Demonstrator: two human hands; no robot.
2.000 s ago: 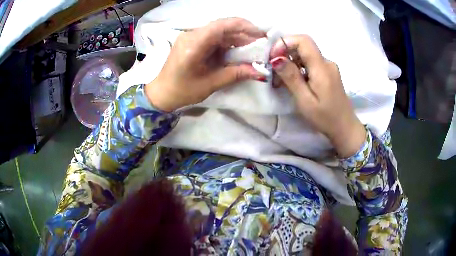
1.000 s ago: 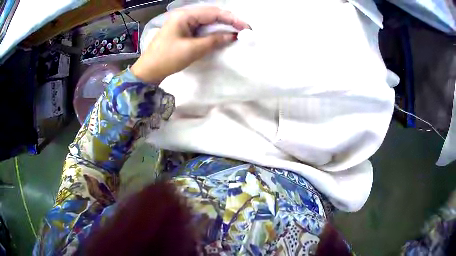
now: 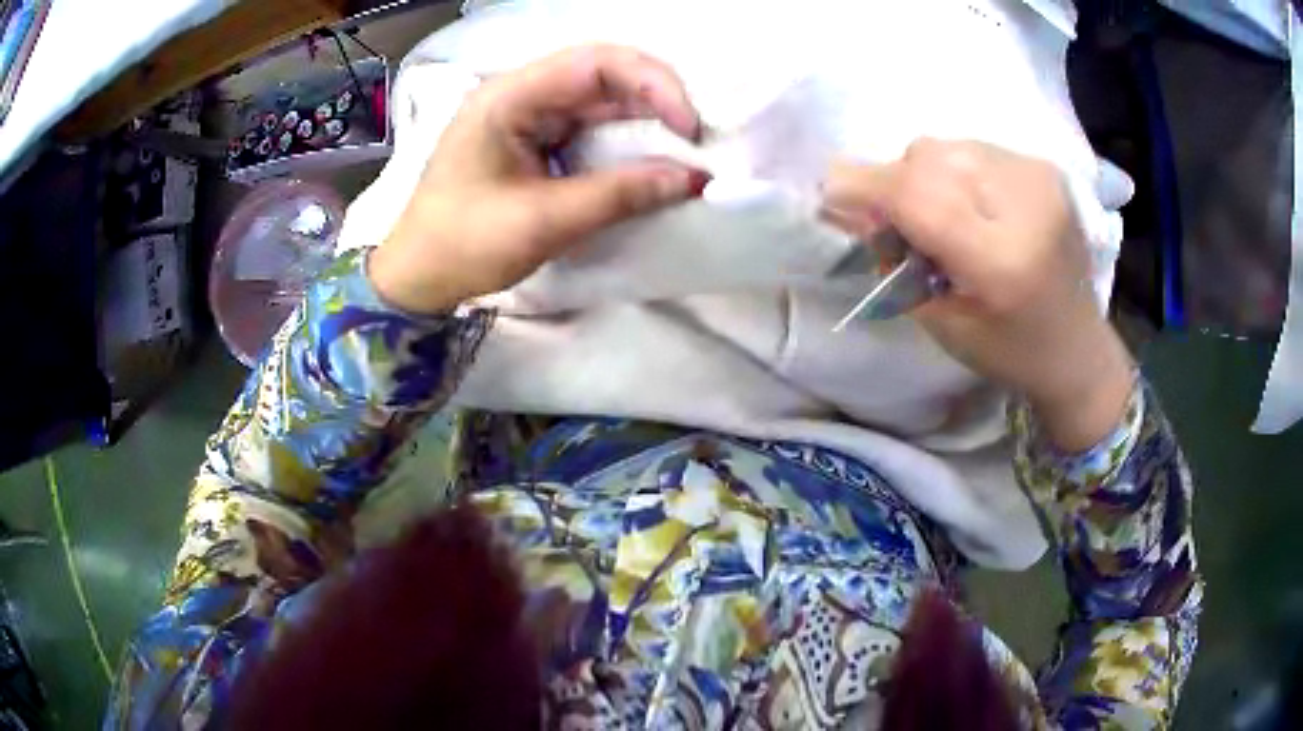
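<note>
The off-white garment [image 3: 643,364] lies over my lap and rises toward the top of the view. My left hand [image 3: 550,172] pinches a fold of it between thumb and fingers at upper centre-left. My right hand [image 3: 986,250] is to the right of it, blurred, fingers curled around small thread snips [image 3: 873,294], whose thin pale blade points down and left over the cloth. Whether the right fingertips also hold a needle or thread is too blurred to tell.
A round translucent pink tub [image 3: 272,271] stands at left. Behind it is a box of small round-topped spools [image 3: 307,129]. A wooden table edge [image 3: 200,64] crosses the upper left. Dark panels stand at the right, over a green floor [image 3: 1215,471].
My right hand was near my left at first, then out of the picture except a sleeve at lower right. It is now back over the garment. My left hand keeps its pinch.
</note>
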